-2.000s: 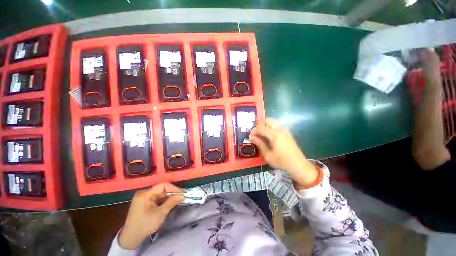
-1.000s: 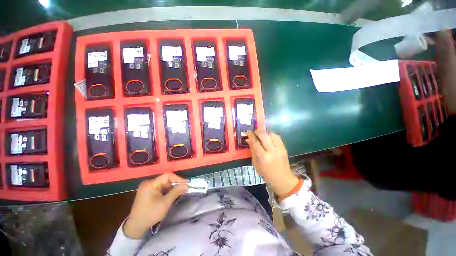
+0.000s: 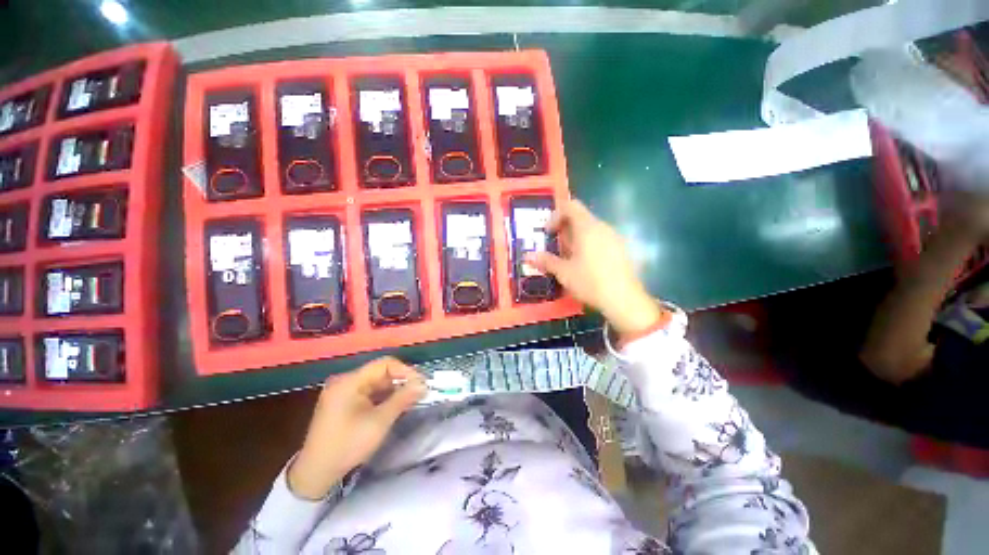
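Note:
A red-orange tray (image 3: pixel 380 197) with two rows of black handsets without back covers lies on the green bench. Each handset shows a white label patch and an orange ring. My right hand (image 3: pixel 594 263) is over the near-row rightmost handset (image 3: pixel 536 279), fingertips at its white label area; whether a small label is between them cannot be told. My left hand (image 3: pixel 367 410) pinches the end of a white label strip with green bars (image 3: pixel 526 371) below the tray. The strip runs right along the bench edge and bends down near my right sleeve.
Another red tray of handsets (image 3: pixel 154 233) stands at left. A wide white paper ribbon (image 3: pixel 775 150) lies at right, curling back. A neighbour's arm (image 3: pixel 922 309) and a red tray (image 3: pixel 902 195) are at far right. Clear plastic bags (image 3: pixel 98 488) lie below the bench at left.
The view has shifted slightly, so the trays appear higher and further right. My right fingertips have moved up the rightmost handset from its lower part to its label area. The neighbour's arm has moved.

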